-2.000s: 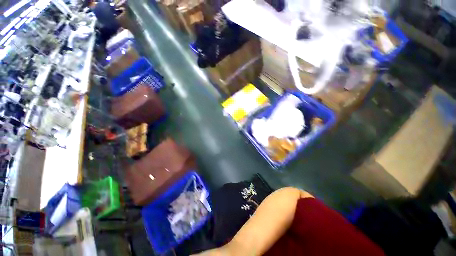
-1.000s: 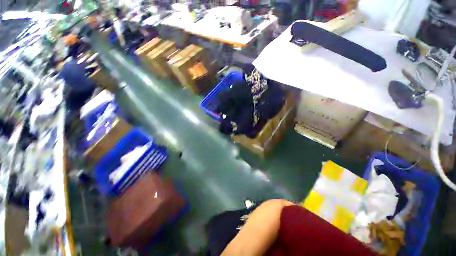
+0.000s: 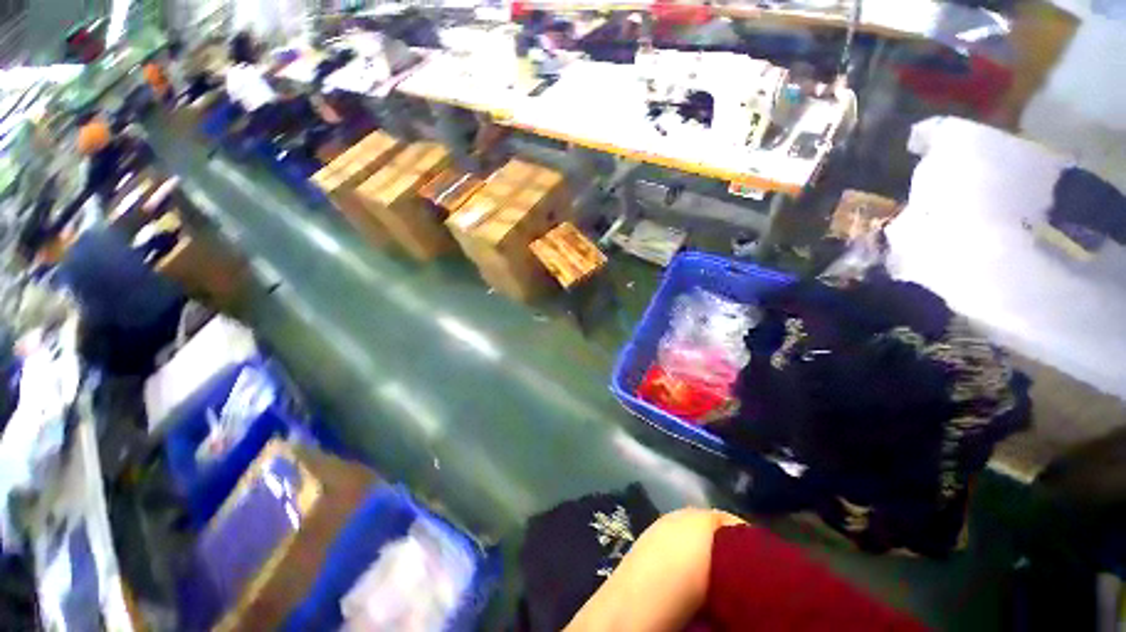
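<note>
A black embroidered garment [image 3: 562,543] shows at the bottom centre, with pale cream embroidery on it. It lies against the wearer's bent arm, which has a dark red short sleeve. Only the elbow and part of the forearm show. Both hands are out of the picture, cut off by the bottom edge, so their grip is hidden.
A blue bin [image 3: 642,340] with clear plastic and red items stands ahead right, beside a pile of black embroidered garments [image 3: 864,383]. A white table [image 3: 975,247] is at the right. Cardboard boxes [image 3: 512,216] and a sewing table [image 3: 593,117] stand beyond. A green aisle [image 3: 408,358] runs forward between rows.
The view has moved forward along the aisle and turned. The black garment pile and blue bin now appear nearer, at the right. The yellow-white box has left the picture.
</note>
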